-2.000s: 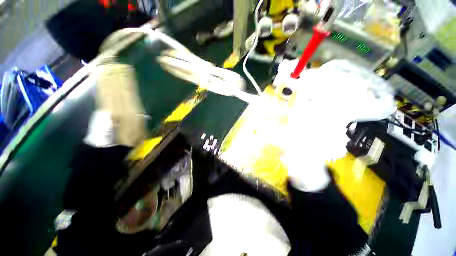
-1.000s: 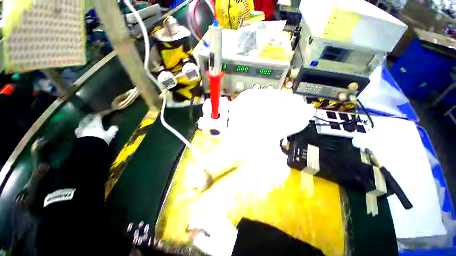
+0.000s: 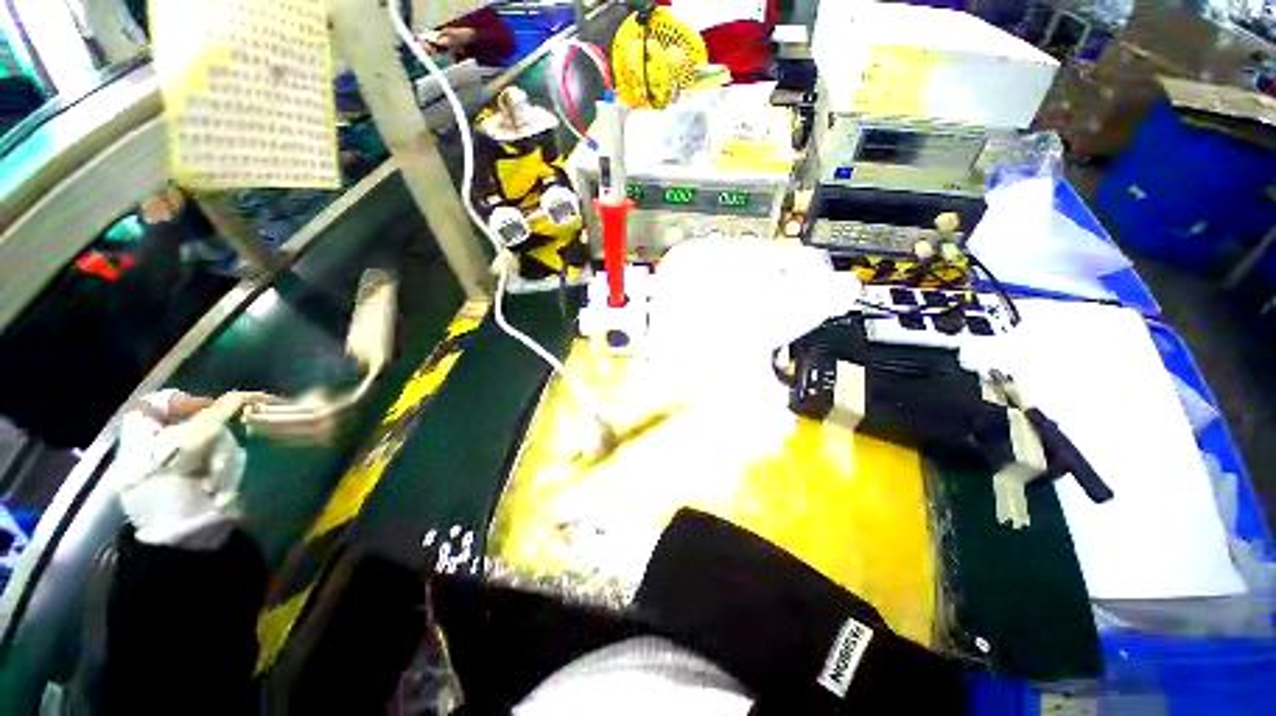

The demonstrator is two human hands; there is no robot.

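Observation:
My left hand (image 3: 182, 473), in a white glove, is over the green conveyor at the left. It grips the end of a cream bundled power cord (image 3: 311, 417). The cord bends up to a blurred beige bar (image 3: 371, 325), which looks like a power strip. My right sleeve reaches in from the lower right over the yellow mat (image 3: 854, 539). My right hand is washed out by glare at the sleeve's end, so its fingers cannot be made out. A white test lead (image 3: 539, 343) runs down to a tan end (image 3: 602, 437) on the mat.
A red-handled probe (image 3: 614, 252) stands upright behind the mat, beside a glaring white heap (image 3: 742, 301). A black taped socket block (image 3: 896, 413) with a lever (image 3: 1066, 455) lies right. A beige post (image 3: 406, 154) rises by the conveyor's hazard tape (image 3: 367, 483).
My view has tilted and shifted after the large turn before. My left hand, open and reaching over the conveyor a second ago, has moved nearer and taken hold of the cord.

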